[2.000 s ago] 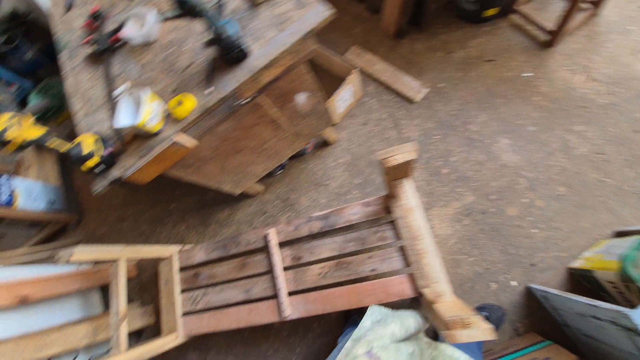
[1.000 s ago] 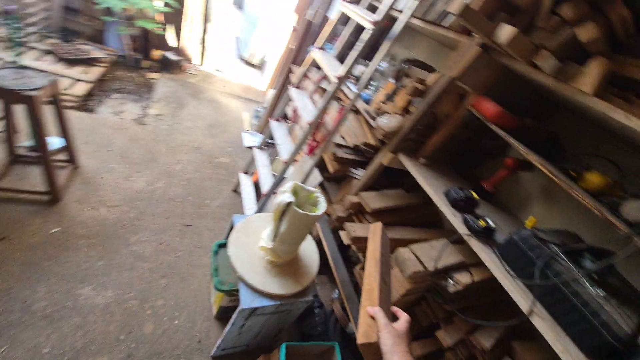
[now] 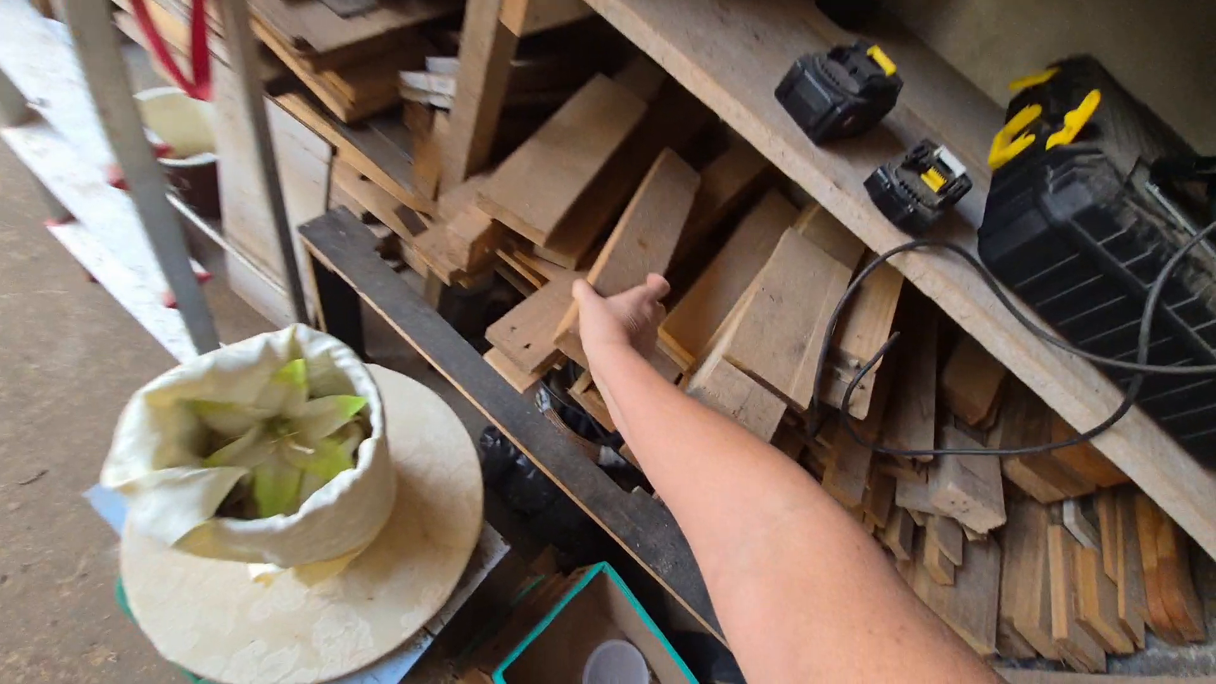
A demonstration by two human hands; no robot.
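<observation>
From the lower right my right arm reaches into a stack of wood under a shelf. My right hand (image 3: pixel 622 312) grips the near end of a narrow wooden board (image 3: pixel 648 223), with its digits spread across the board; part of the grip is hidden by the hand itself. The board lies tilted among other boards. Just left of the hand is a short board (image 3: pixel 532 328), and to its right lie wider offcuts (image 3: pixel 784 313). My left hand is out of view.
Two black-and-yellow battery packs (image 3: pixel 841 90) and a black tool case (image 3: pixel 1092 237) sit on the shelf (image 3: pixel 760 161); a black cable (image 3: pixel 1007 451) loops down. At left, a cloth-like pot with a flower (image 3: pixel 256 456) stands on a round board (image 3: pixel 427 484), near a ladder (image 3: pixel 142 171) and teal-rimmed box (image 3: pixel 546 632).
The view has swung from the workbench to the wood rack and moved closer. One second ago my right hand held an upright-looking board near the rack's front; now it is in among the stacked boards.
</observation>
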